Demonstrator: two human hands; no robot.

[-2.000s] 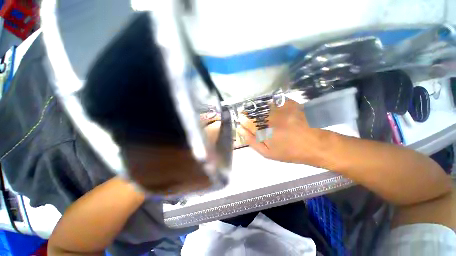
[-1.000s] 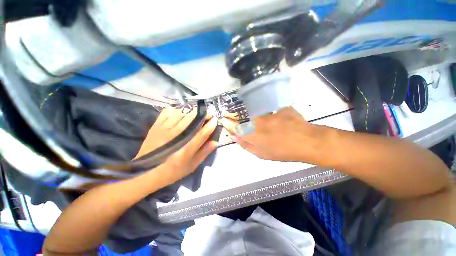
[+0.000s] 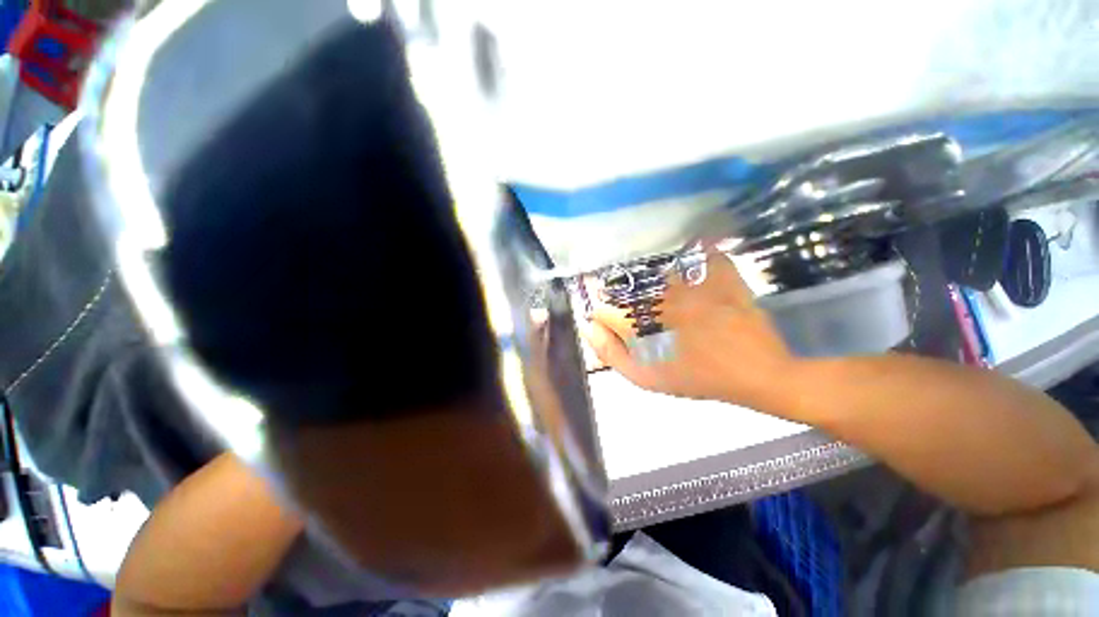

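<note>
The white sewing machine head (image 3: 747, 72) with a blue stripe fills the top. Its large shiny curved guard (image 3: 350, 241) is close to the camera and covers my left hand; only the left forearm shows below it. My right hand (image 3: 693, 331) is on the table beside the needle area, behind the tension spring (image 3: 645, 301). Its fingertips point left, and what they touch cannot be made out. Dark grey cloth (image 3: 84, 398) with a pale stitch line lies left of the machine. The needle and presser foot are hidden or too blurred to tell.
The table's front edge (image 3: 735, 476) bears a tape-like strip. At right are pink and blue sticks (image 3: 970, 325), a black oval object (image 3: 1026, 263) and dark grey cloth (image 3: 928, 289). A red stool or crate (image 3: 48, 54) is at top left.
The view has shifted, and the shiny guard now covers my left hand, which showed beside the needle one second ago. My right hand stays near the needle area.
</note>
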